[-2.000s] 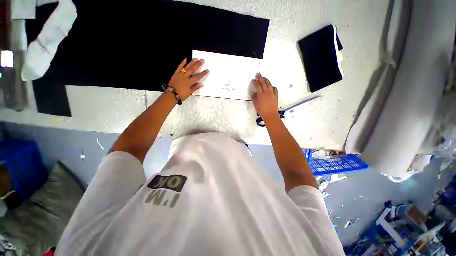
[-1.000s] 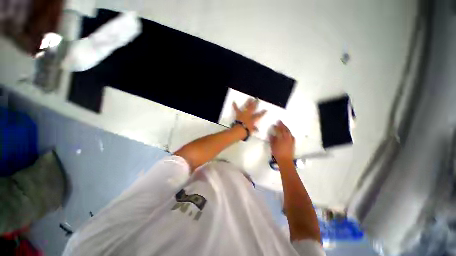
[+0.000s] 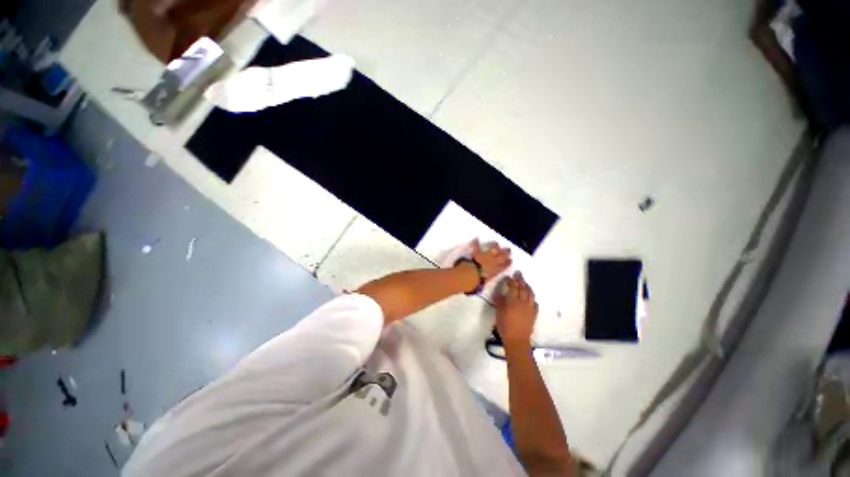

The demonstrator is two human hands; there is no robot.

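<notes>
The white paper pattern [image 3: 454,225] lies in the notch at the right end of the long black fabric [image 3: 382,158]. My left hand [image 3: 485,263] lies on the pattern, fingers spread a little. My right hand [image 3: 515,307] is just right of it at the pattern's lower right end; its fingertips are too small to show whether they hold anything. Scissors [image 3: 564,353] with dark handles and long silver blades lie by my right wrist, partly hidden under it. A small stack of cut black pieces [image 3: 612,300] lies further right.
A curved white cloth scrap [image 3: 284,82] lies over the fabric's left end. A brown plastic bag [image 3: 182,23] and a grey metal block [image 3: 189,79] are at the far left. A small dark object [image 3: 646,202] lies on the table [image 3: 652,112]. A grey roll [image 3: 783,326] runs along the right.
The view has turned, so the fabric slants down to the right and more of the left table end shows. My hands are closer together at the pattern's right part.
</notes>
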